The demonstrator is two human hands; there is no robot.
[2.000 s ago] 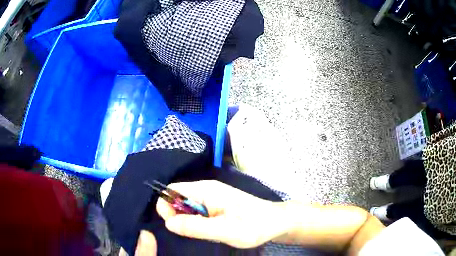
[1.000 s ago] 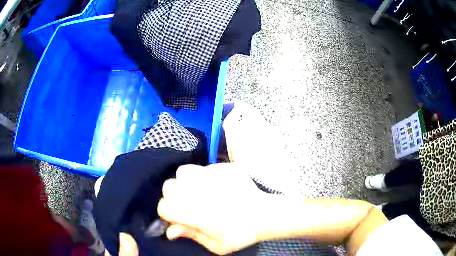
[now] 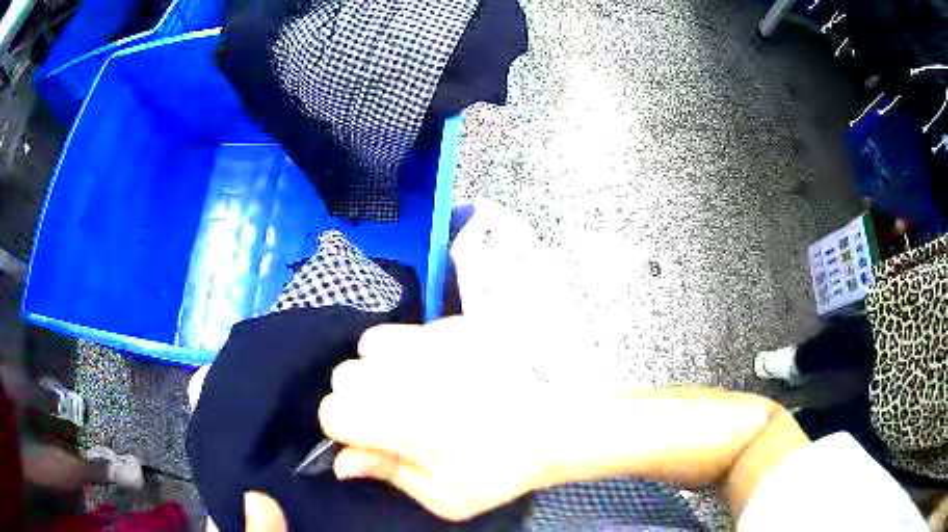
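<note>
A navy garment piece (image 3: 255,390) lies over the lap, with its gingham check part (image 3: 341,278) reaching over the blue crate's edge. My right hand (image 3: 447,416) is closed around small scissors and lies on the navy cloth. Only the scissors' thin blades (image 3: 315,457) show below my fingers; the handles are hidden in the fist. My left hand (image 3: 265,512) is cut off by the bottom edge; its thumb presses on the navy cloth, and a pale bit shows at the cloth's left edge.
The blue crate (image 3: 445,218) stands in front, with a navy and gingham garment (image 3: 364,78) draped over its far right corner. A checked cloth (image 3: 613,506) is on the lap. A person in leopard print (image 3: 910,358) is at right, beside a printed sheet (image 3: 842,265). Another person's blurred arm (image 3: 62,468) is at lower left.
My right hand has turned over and closed on the cloth, hiding the scissors' coloured handles. The blades show again since one second ago. The red-clothed shape at left has mostly moved away.
</note>
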